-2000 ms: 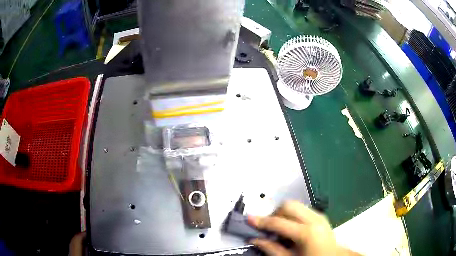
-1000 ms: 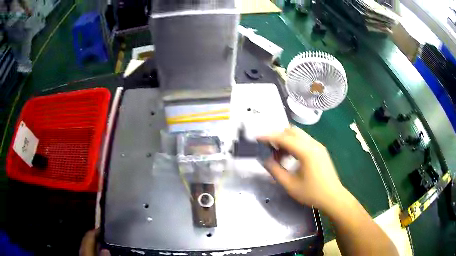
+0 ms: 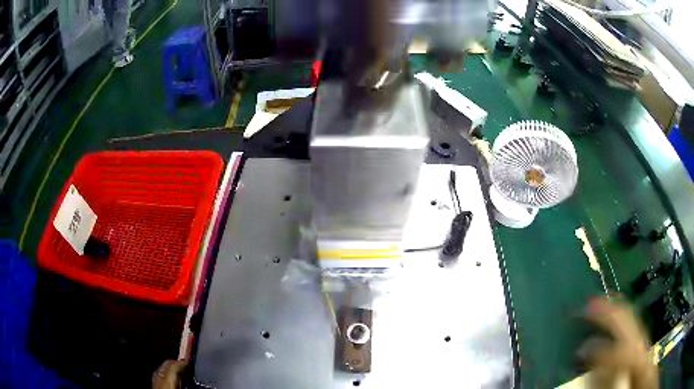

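The silver horn (image 3: 367, 190), with yellow stripes at its lower edge, is down over the clear nest (image 3: 354, 279), which is mostly hidden. A bundled black adapter cord (image 3: 456, 234) lies on the silver base plate (image 3: 259, 304) right of the horn; its thin end runs to the horn's lower edge. No adapter body shows at the nest. My right hand (image 3: 620, 346) is blurred at the lower right, over the belt's near end; I cannot tell if it holds anything. My left hand (image 3: 169, 374) is partly cut off at the plate's lower left corner, its fingers bent at the edge.
A red basket (image 3: 129, 289) with a white label and a small black piece stands at left. A white fan (image 3: 534, 163) stands right of the plate. The green conveyor (image 3: 548, 258) carries black units at right. A dark clamp bar (image 3: 355, 353) lies nearer me. A blue stool (image 3: 189, 64) is behind.
The horn has come down over the nest. My right hand has let go of the black adapter and moved right, off the plate. The cord now lies on the plate. The view has shifted.
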